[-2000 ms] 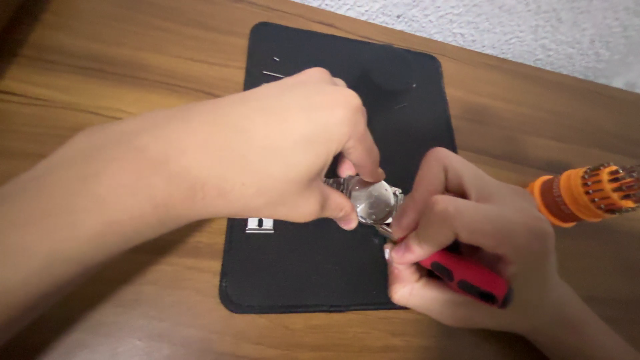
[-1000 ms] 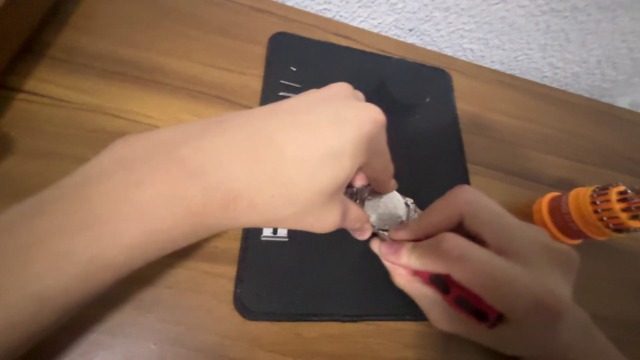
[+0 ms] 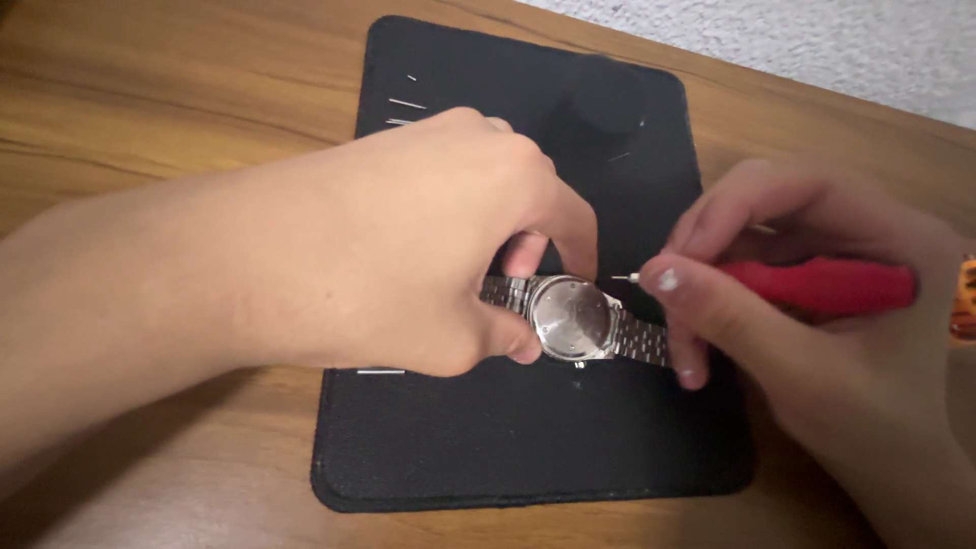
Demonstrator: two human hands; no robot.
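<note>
A wristwatch (image 3: 572,319) with a metal link bracelet lies case back up over a black mat (image 3: 526,442). My left hand (image 3: 465,252) grips the case and the left part of the bracelet between thumb and fingers. In my right hand (image 3: 770,282) is a red-handled tool (image 3: 823,286) with a thin metal pin tip, pointing left, a little right of the case's upper edge and not touching it. A right-hand finger is at the right part of the bracelet (image 3: 644,339). The crown sticks out at the case's lower edge.
Several thin metal pins (image 3: 407,104) lie on the mat's upper left. A white-metal piece (image 3: 381,371) shows partly under my left wrist. An orange holder (image 3: 967,297) is cut off at the right edge. Behind the wooden table (image 3: 229,69) stands a textured white wall (image 3: 801,53).
The tool's tip has come away from the watch's lower right edge and now points left near its upper right. More of the bracelet shows on the right. My left hand still holds the watch.
</note>
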